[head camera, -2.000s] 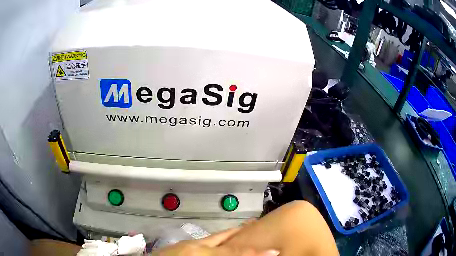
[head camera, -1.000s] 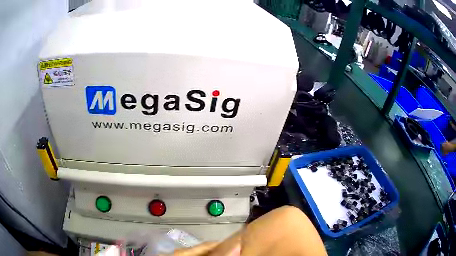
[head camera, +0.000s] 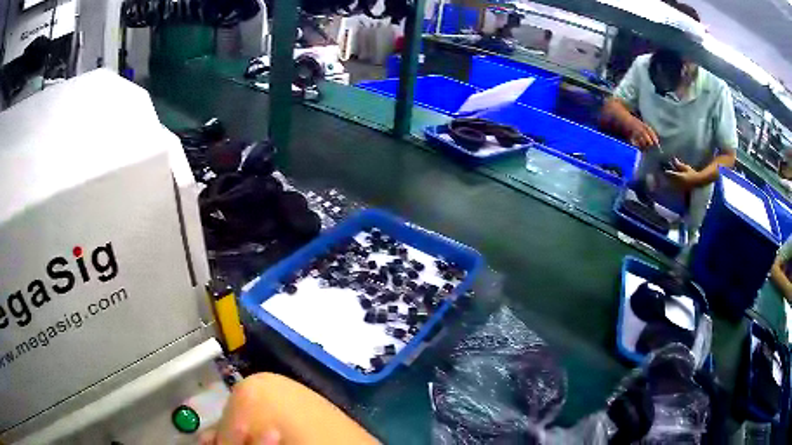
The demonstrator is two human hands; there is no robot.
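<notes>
The off-white shield box point(head camera: 95, 209) is at the left edge, cut off, with its lid down. A green round button point(head camera: 185, 419) shows on its front panel. My right hand point(head camera: 269, 415) is at the bottom edge beside this button, mostly cut off and blurred; its fingertips and anything in them are hidden. My left hand is out of the picture. A blue tray point(head camera: 373, 375) with a white lining and many small black parts point(head camera: 395, 295) is right of the box. Clear plastic bags point(head camera: 499, 374) with dark contents lie at the lower right.
Dark headphones point(head camera: 260, 209) are heaped behind the blue tray, beside the yellow-black sensor bar point(head camera: 227, 318). Green posts stand on the green bench point(head camera: 434, 204). Farther trays point(head camera: 660, 317) hold black items. A person point(head camera: 686, 113) works across the line at upper right, near blue bins.
The view has swung right, so the shield box has slid to the left edge and the bench, bags and another person show. The clear bag seen near my hands earlier is out of view.
</notes>
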